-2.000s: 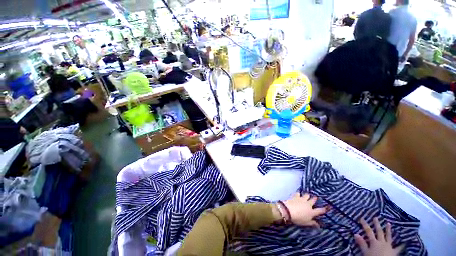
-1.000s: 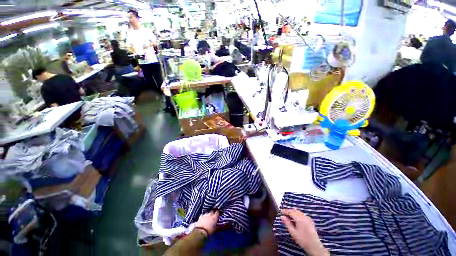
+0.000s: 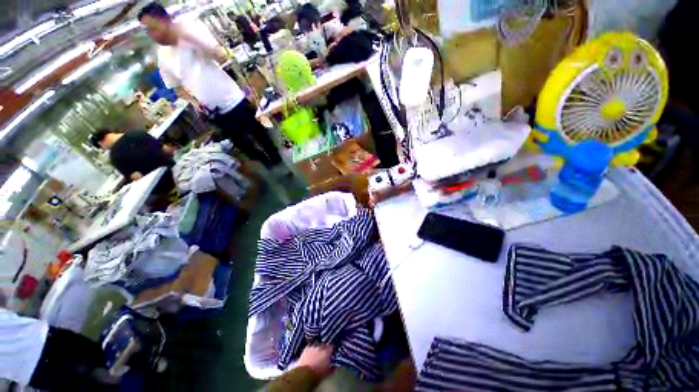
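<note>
My left hand [image 3: 315, 358] reaches down at the near end of the lined plastic bin and touches the striped garments [image 3: 337, 295] heaped in it. Its fingers are partly hidden in the cloth, so I cannot tell whether they grip it. A navy and white striped garment [image 3: 665, 306] lies on the white worktable [image 3: 460, 306] at the right, with one sleeve stretched left. The garment is cut off by the lower edge of the picture. My right hand is out of the picture.
A smartphone [image 3: 461, 236] lies on the table. A yellow fan [image 3: 605, 103] with a blue base stands behind it. The bin [image 3: 257, 337] sits left of the table. Grey garment piles [image 3: 134, 253] lie farther left. A person [image 3: 201, 73] stands beyond the aisle.
My left hand left the table garment and went down to the bin. My right hand has gone out of view. The view turned left and moved closer to the table's far end.
</note>
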